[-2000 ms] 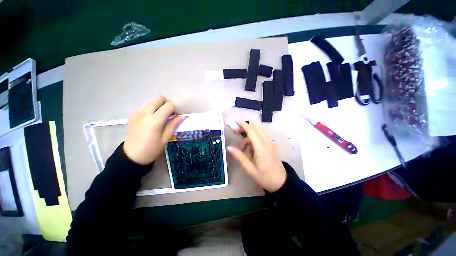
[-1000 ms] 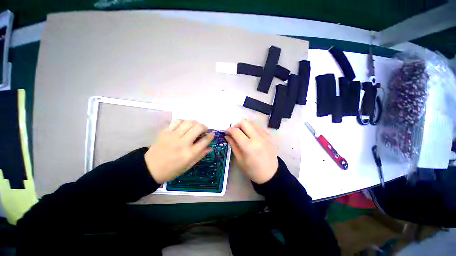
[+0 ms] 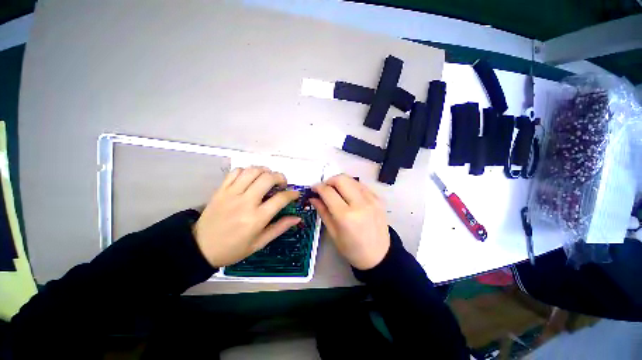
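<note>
The white housing frame point(image 3: 172, 146) lies flat on the cardboard sheet, its left half an open window. The green circuit board point(image 3: 271, 249) fills its right end. My left hand point(image 3: 243, 214) rests over the board's upper left, its fingertips at the board's top edge. My right hand point(image 3: 354, 219) is at the board's top right corner, thumb and index finger close together at the edge. The fingertips of both hands nearly meet there. A small dark part shows between them; whether either hand grips it cannot be told.
Black foam strips point(image 3: 384, 91) lie on the cardboard point(image 3: 176, 70) beyond my right hand. On the white surface at right are a red utility knife point(image 3: 464, 214), more black strips point(image 3: 464, 133), scissors point(image 3: 533, 158), a dark stick point(image 3: 528, 232) and a bag of small parts point(image 3: 577, 148).
Both hands have come together at the board's top edge; my right hand was apart at the right two seconds ago. The view has shifted, and the neighbouring device at left has left it.
</note>
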